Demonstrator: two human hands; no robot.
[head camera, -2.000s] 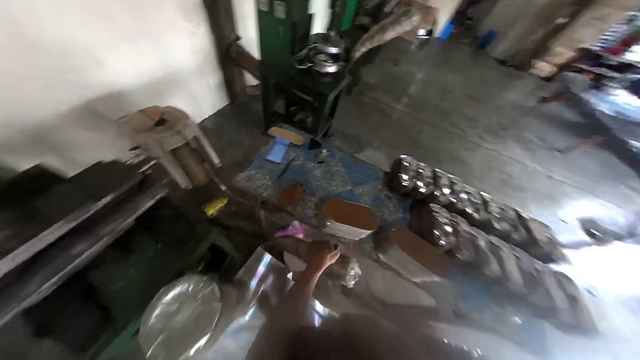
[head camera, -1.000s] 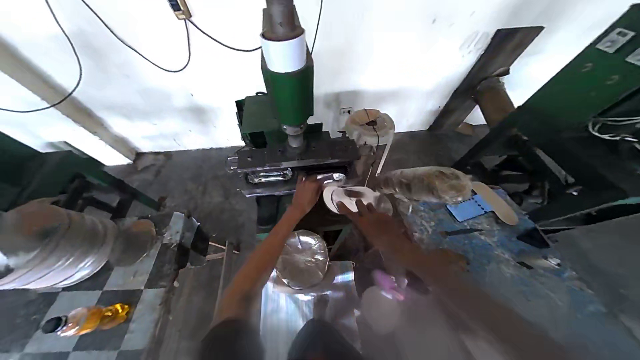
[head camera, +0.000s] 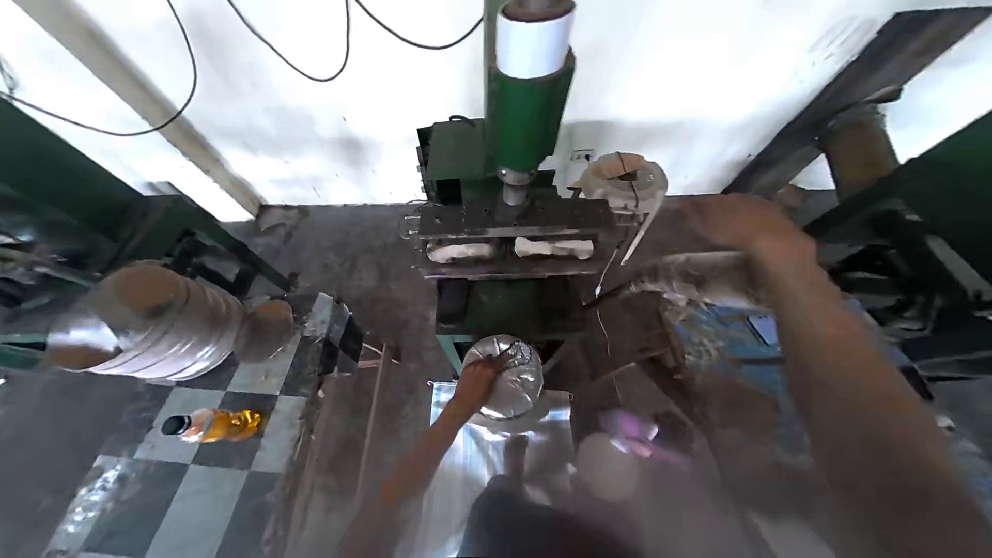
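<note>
My left hand (head camera: 479, 381) rests on the left part of a round silvery, foil-like disc (head camera: 511, 391) below the green press (head camera: 533, 116); whether it grips anything is unclear. My right hand (head camera: 748, 225) is blurred, raised at the right above a long roll wrapped in film (head camera: 697, 275); its fingers cannot be made out. Between the press's dark metal plates (head camera: 515, 219) lie two pale elongated pieces (head camera: 463, 252) side by side, one in the left opening and one in the right.
A bottle of amber liquid (head camera: 221, 425) lies on the checkered surface at left, near a stack of round-edged pieces (head camera: 178, 325). A wrapped ring-shaped bundle (head camera: 622, 182) stands right of the press. A blue worktable (head camera: 725, 333) is at right. Cables hang on the wall.
Both hands were at the press plates a second ago. My left hand has come down to the silvery disc, and my right hand has moved off to the right. Pale pieces now show in both openings.
</note>
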